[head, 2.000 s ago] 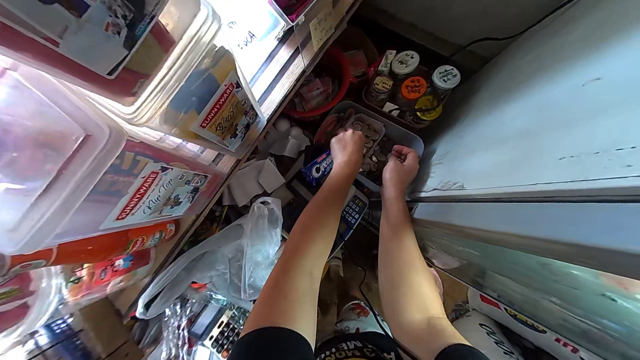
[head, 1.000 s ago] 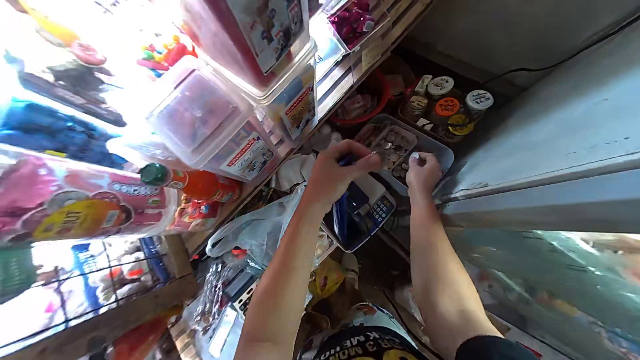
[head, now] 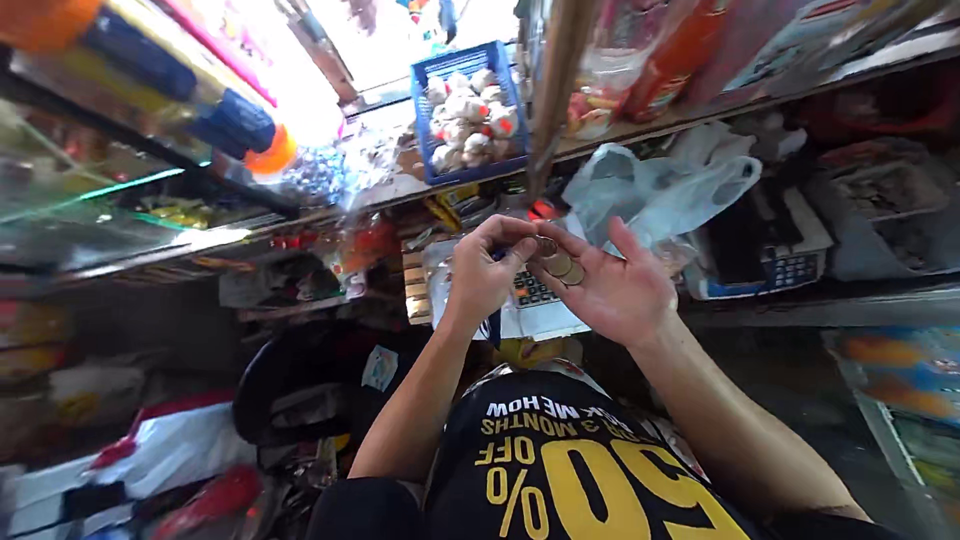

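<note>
Several coins [head: 559, 264] lie in a row on the fingers of my right hand [head: 619, 292], which is held palm up with its thumb apart. My left hand [head: 487, 266] reaches in from the left, its thumb and fingertips at the coin nearest the right fingertips. Whether it grips that coin I cannot tell. Below both hands is a calculator [head: 534, 291] on a white surface, partly hidden by them. A translucent plastic bag [head: 660, 195] lies just beyond my right hand.
A blue plastic basket [head: 469, 180] of garlic bulbs stands on the shelf ahead, beside a wooden post [head: 555, 90]. At right are a dark device with a keypad [head: 795, 270] and a grey tub [head: 892, 217]. A dark chair [head: 289, 382] stands at lower left.
Both hands have left the tub of coins and come together above the calculator, with coins now on my right hand. The view has swung far to the left.
</note>
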